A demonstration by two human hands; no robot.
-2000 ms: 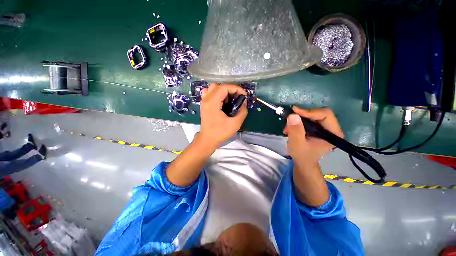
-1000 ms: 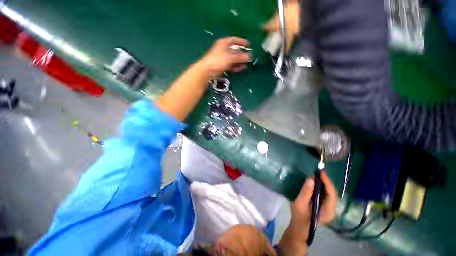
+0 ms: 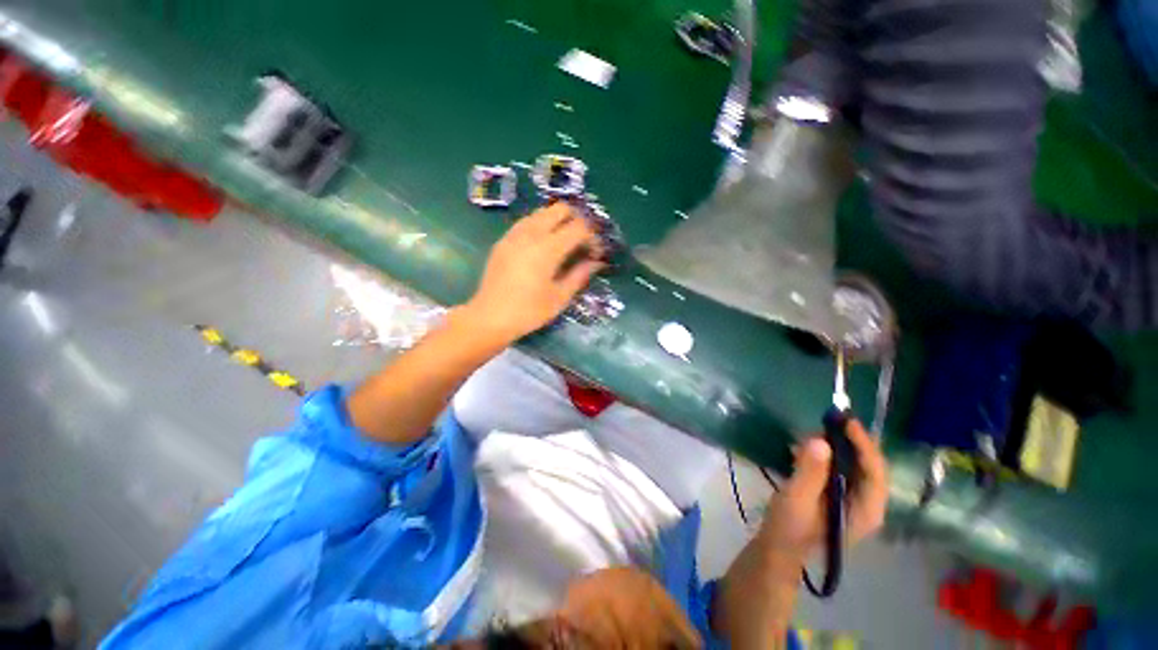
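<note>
My left hand (image 3: 540, 269) reaches over the cluster of small silvery device assemblies (image 3: 594, 305). Its fingertips cover part of the cluster, and I cannot tell if they hold one. My right hand (image 3: 825, 495) is shut on the black soldering iron (image 3: 836, 464), its metal tip pointing away from me at the rim of the round tin of silvery shavings (image 3: 866, 318). Two housing frames (image 3: 492, 185) lie beyond my left hand. A dark assembly (image 3: 705, 37) lies far back near the metal gooseneck. The view is blurred.
The translucent grey hood (image 3: 768, 222) stands between my hands, joined to a thick ribbed duct (image 3: 940, 165). The blue soldering station (image 3: 971, 387) is at the right. The solder spool stand (image 3: 292, 136) is at the left. A white slip (image 3: 587, 67) lies at the back.
The dark piece has left my left hand, which went to the back and then returned to the cluster. The iron moved right to the tin. Another person's hand, seen at the back, is gone.
</note>
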